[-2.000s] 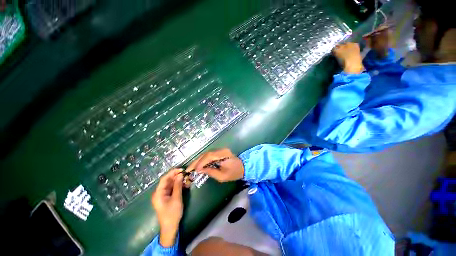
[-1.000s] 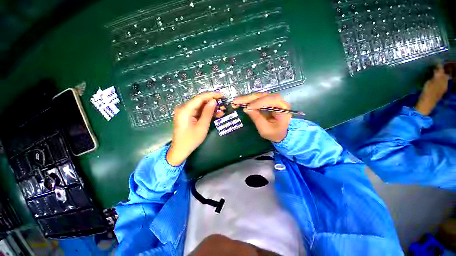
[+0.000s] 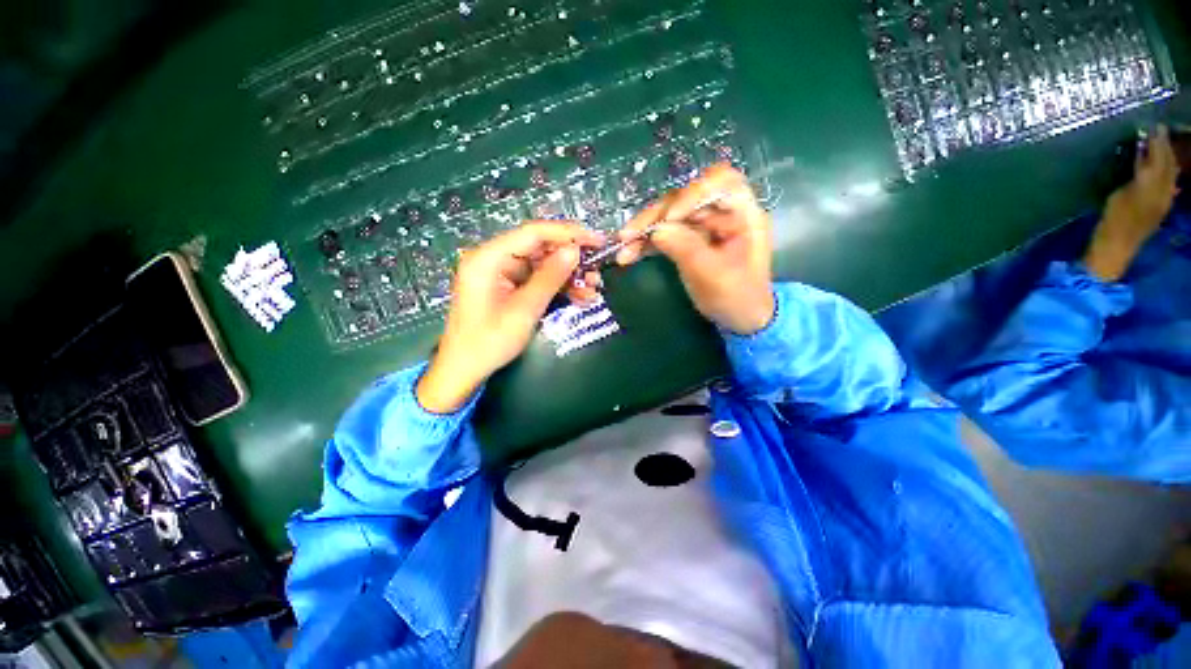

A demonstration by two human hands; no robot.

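Note:
My left hand pinches a small dark electronic component between thumb and fingers. My right hand holds thin tweezers, whose tip meets the component. A small white label sheet with rows of dark marks shows just below my left fingertips; whether the fingers hold it I cannot tell. A clear blister tray with rows of pockets and dark parts lies just beyond my hands, partly hidden by them.
Spare label sheets lie at the left beside a smartphone. A glossy black component tray is at the far left. Another blister tray is at the upper right, near another person's hand and blue sleeve.
The view has swung right since the first frame, bringing the black tray into view. Since the second frame, my right hand has risen slightly and the tweezers now slant up to the right.

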